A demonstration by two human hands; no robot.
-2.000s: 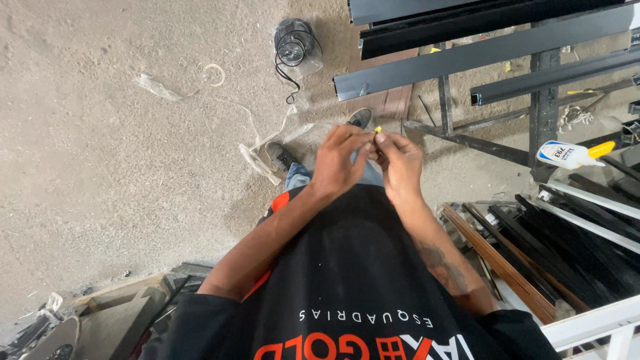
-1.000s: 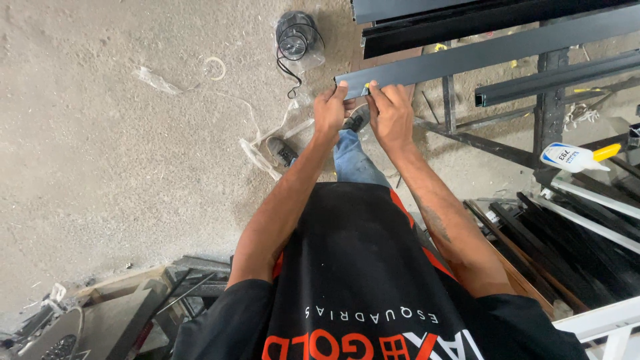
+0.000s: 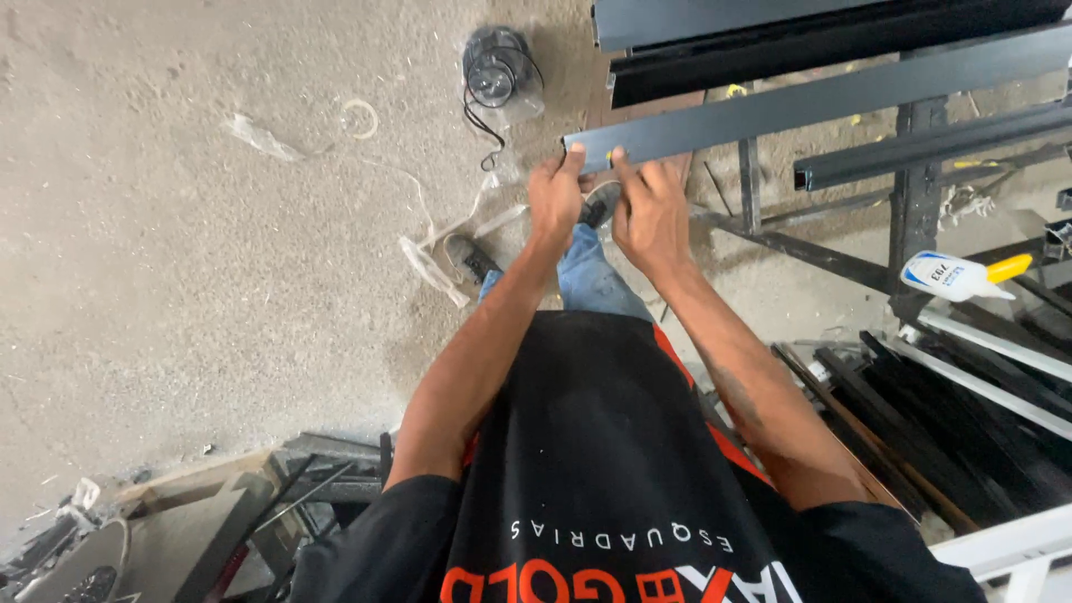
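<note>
A long dark grey metal profile [image 3: 754, 107] runs from my hands to the right edge of the view. My left hand [image 3: 556, 197] grips its near end, thumb on the upper face and fingers curled at the edge. Close beside it, my right hand [image 3: 653, 205] has a fingertip against a small yellow piece [image 3: 610, 157] at the profile's lower edge; whether the fingers pinch the piece or only press it is unclear. The undersides of both hands are hidden.
More dark profiles [image 3: 837, 50] lie beyond, on a dark metal rack [image 3: 917, 184]. A white bottle with a yellow part [image 3: 946, 276] is at right, above stacked profiles [image 3: 963, 402]. A plastic-wrapped black bundle [image 3: 494, 71] and plastic scraps [image 3: 264, 138] lie on the concrete floor.
Both hands have moved from in front of my body out to the end of the profile. The small yellow piece, earlier between my fingers, is now at the profile's edge.
</note>
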